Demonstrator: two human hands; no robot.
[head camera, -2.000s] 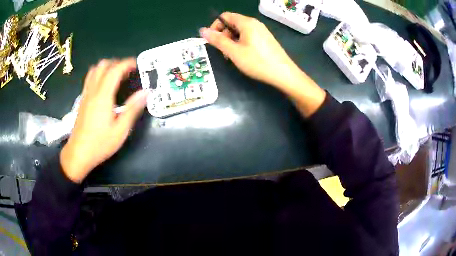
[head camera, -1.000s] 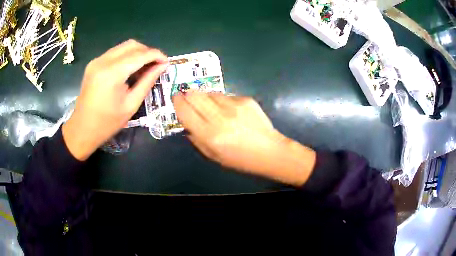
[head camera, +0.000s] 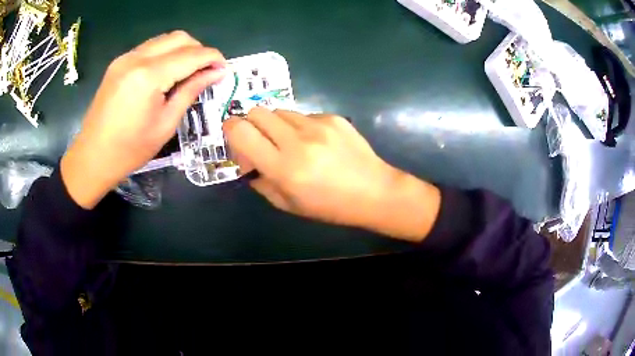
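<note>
The white socket housing (head camera: 270, 68) lies open side up on the bench in front of me, with a green wire, part of a green board and small metal parts inside. My left hand (head camera: 143, 97) has thumb and fingertips pinched together at the housing's upper left edge; what lies between them is hidden. My right hand (head camera: 306, 156) lies over the housing's lower right part, fingers curled down into it and covering part of the board. Whether it holds a tool cannot be seen. The white cord (head camera: 159, 163) leaves the housing at the lower left.
Gold contact strips with white wires (head camera: 43, 52) lie at the far left. Clear film (head camera: 22, 182) lies left near the cord. Another housing (head camera: 514, 80) lies at the right, with one more above it, wrapped film (head camera: 574, 174) and a black curved item (head camera: 618, 104).
Both hands have come onto the housing from beside it. The right hand has moved down and left over the board. The dark tool seen in it earlier no longer shows clearly.
</note>
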